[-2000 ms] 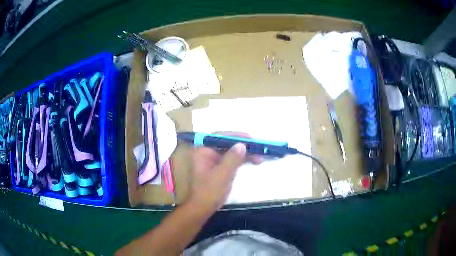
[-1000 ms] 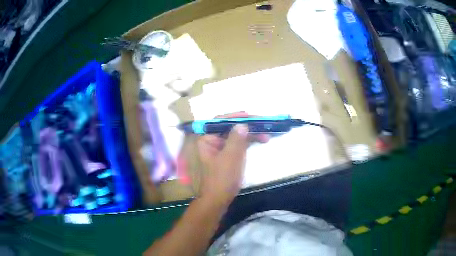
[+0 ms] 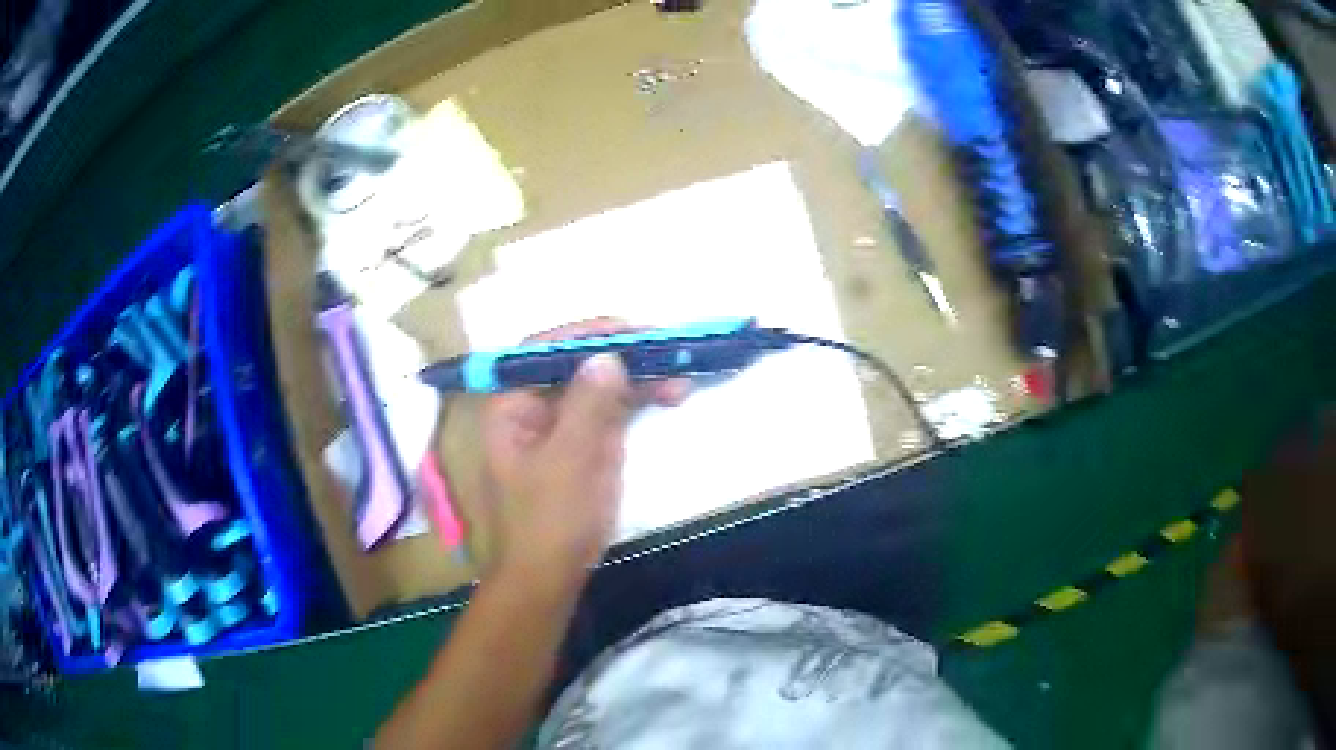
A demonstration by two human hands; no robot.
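My left hand (image 3: 557, 454) reaches in from the bottom and holds a black and light-blue pen device (image 3: 645, 355), thumb on the near side and fingertips showing at its far side. The device lies nearly level above a white paper sheet (image 3: 703, 249), its dark pointed tip to the left. A thin dark cable (image 3: 865, 359) leaves its right end and curves down to the tray's near edge. No right hand can be made out.
The cardboard tray (image 3: 586, 132) holds a pink-and-black shell (image 3: 366, 425), a pink tool (image 3: 440, 498), a round cup (image 3: 352, 154), tweezers (image 3: 911, 249) and a blue tool (image 3: 974, 132). A full blue bin (image 3: 242, 440) stands left; bagged parts (image 3: 1216, 191) lie right. A blurred brown shape is at the right edge.
The view has turned and shifted, so the tray appears tilted and further left. My left hand still holds the device, which remains above the paper. More white cloth shows at the bottom.
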